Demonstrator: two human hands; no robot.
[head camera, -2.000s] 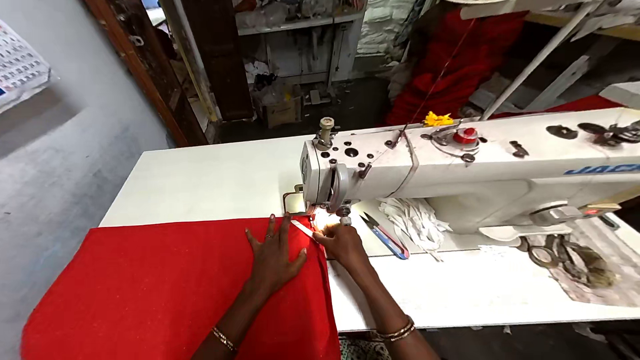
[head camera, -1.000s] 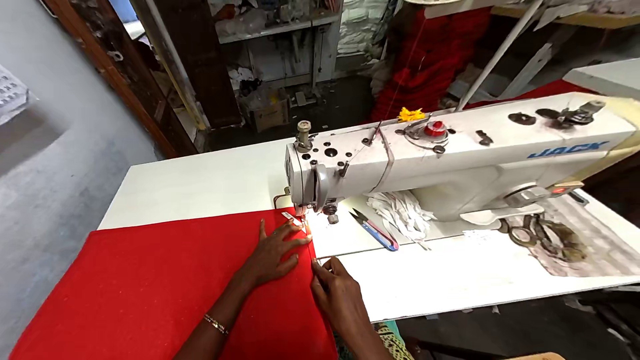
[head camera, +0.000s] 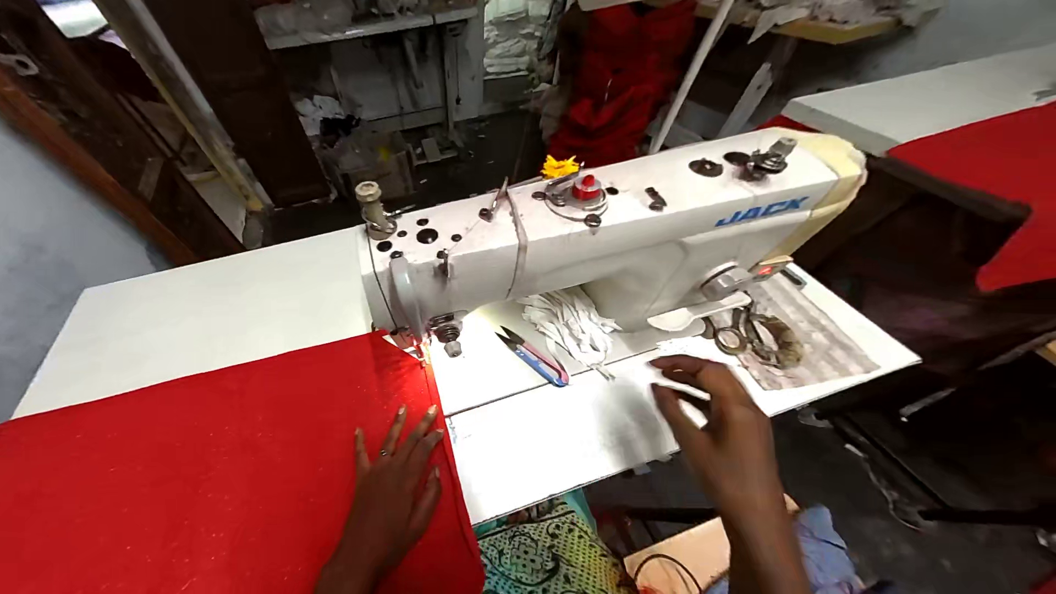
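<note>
My left hand (head camera: 396, 487) lies flat with fingers spread on the red fabric (head camera: 206, 462), near its right edge. That edge runs up to the lit needle area of the white Jack sewing machine (head camera: 610, 239). Above the white table (head camera: 569, 437), to the right of the cloth, my right hand (head camera: 714, 412) is raised, thumb and fingers apart, with nothing seen between them. Blue-handled thread snips (head camera: 536, 361) lie beside a bundle of white fabric strips (head camera: 569, 326) under the machine arm.
Scissors (head camera: 730, 334) and a dark ring-shaped item (head camera: 775, 340) lie on a greyish cloth (head camera: 817, 338) at the table's right end. A thread stand (head camera: 375, 210) and a yellow flower (head camera: 560, 167) are on the machine's top. Another table (head camera: 932, 103) with red fabric stands behind right.
My right hand has left the fabric edge and moved right, over the table. My left hand has moved back from the needle area along the cloth. The view has shifted right.
</note>
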